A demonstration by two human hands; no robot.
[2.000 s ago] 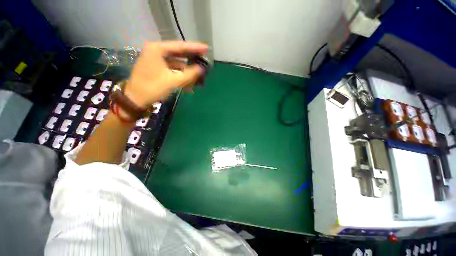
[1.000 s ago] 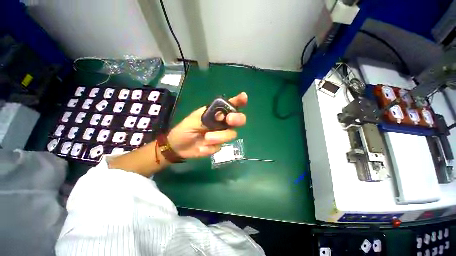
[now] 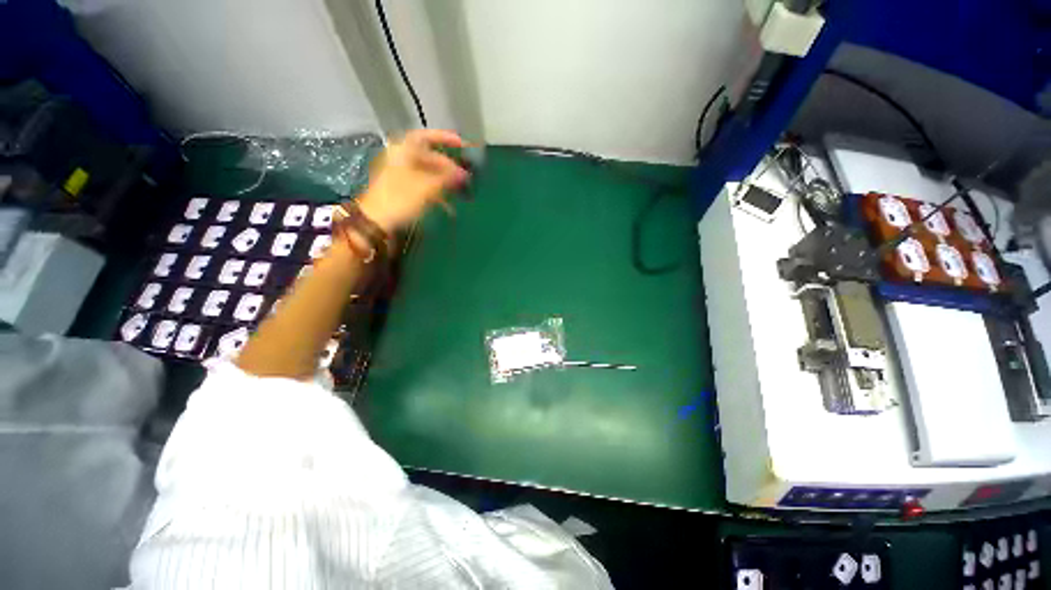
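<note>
My left hand (image 3: 409,179) is raised over the far left part of the green bench, blurred. Its fingers are closed around a small dark object (image 3: 469,164), whose shape is too blurred to tell. My wrist and forearm cover part of a black tray (image 3: 378,288), which holds rows of small white square parts (image 3: 227,272). My right hand is out of the picture.
A clear bag with white contents (image 3: 524,350) and a thin rod (image 3: 599,365) lie mid-bench. The white machine (image 3: 743,403) at right carries an orange fixture (image 3: 931,244) with white parts. More black trays (image 3: 807,565) show at the lower right. Crumpled clear plastic (image 3: 311,159) lies behind the left tray.
From one second ago, my left hand has moved up and left, away from above the bag, with the dark object in its fingers. It covers more of the tray's right side.
</note>
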